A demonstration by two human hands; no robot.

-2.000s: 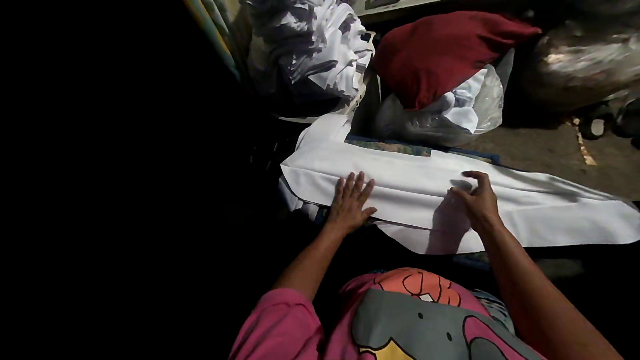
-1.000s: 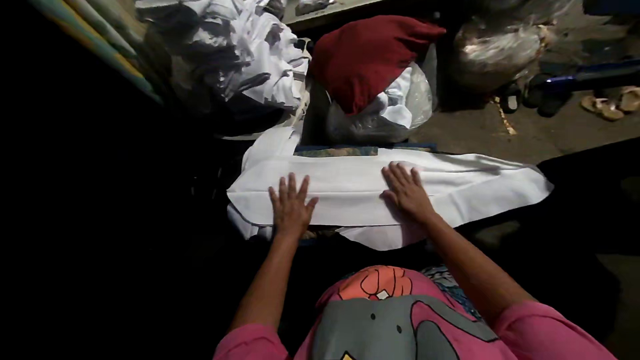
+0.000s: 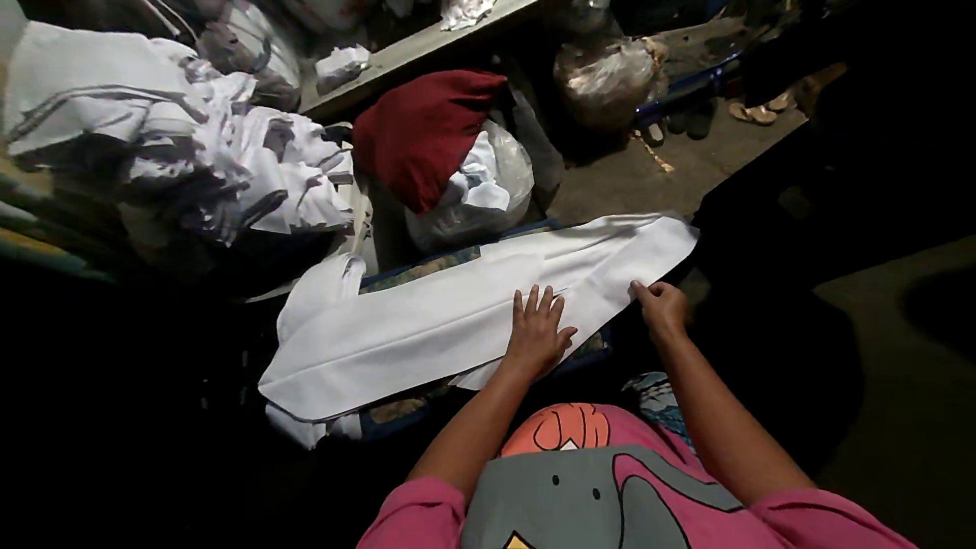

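A long piece of white fabric [image 3: 412, 328] lies spread over a narrow surface with a patterned cover and dark blue edging [image 3: 438, 267]. My left hand [image 3: 537, 332] rests flat on the fabric, right of its middle, fingers apart. At the fabric's near right edge, my right hand [image 3: 662, 305] pinches the border between thumb and fingers. The fabric's left end hangs in folds over the surface's end, and another white layer shows under its near edge.
A heap of white cloth [image 3: 252, 152] stands at the upper left. Behind the fabric, a red cloth [image 3: 427, 130] lies on a clear plastic bag [image 3: 515, 164] holding white pieces. A ledge [image 3: 412, 49], another filled plastic bag [image 3: 602, 84] and sandals [image 3: 762, 110] are farther back.
My left hand has moved right along the fabric from near its left end. My right hand has gone from lying flat on the fabric to gripping its near right edge. The view has turned.
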